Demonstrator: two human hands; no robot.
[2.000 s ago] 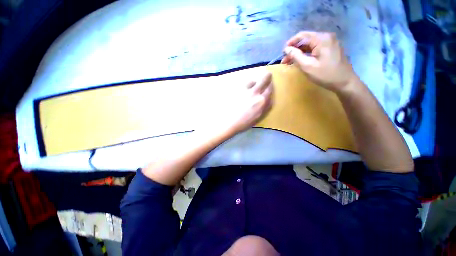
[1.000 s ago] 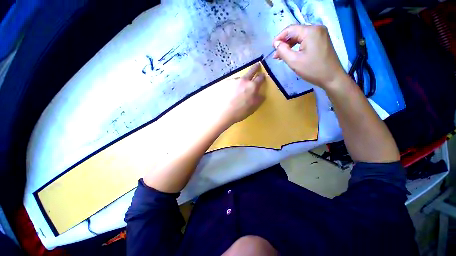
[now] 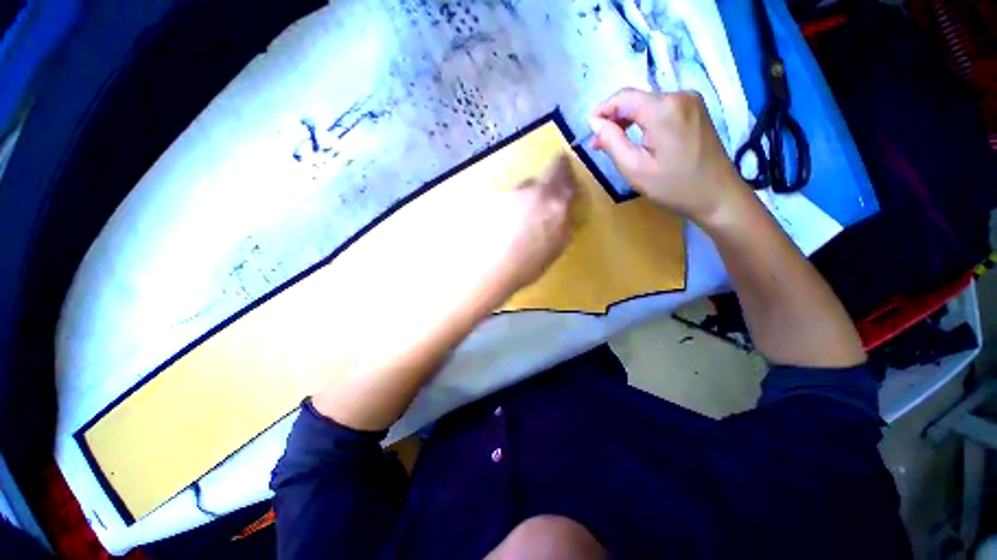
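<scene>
The long yellow-tan card template lies slantwise on the white-covered board, its middle washed out by glare. The black fabric piece shows beneath it as a dark border along the far edge, left end and stepped corner. My left hand, slightly blurred, rests on the template near its wide end, fingers towards the corner. My right hand is just right of the stepped corner and pinches a thin pale marking pen, its tip at the dark border. The fingers hide most of the pen.
Black-handled shears lie on the blue surface at the right. Dark fabric runs along the board's far left edge. A loose dark thread is at the near left edge. A red and white crate stands at the lower right.
The view has turned, so the template now slants up to the right. My right hand has moved from the long far edge around the corner to the short end edge. My left hand stays on the template.
</scene>
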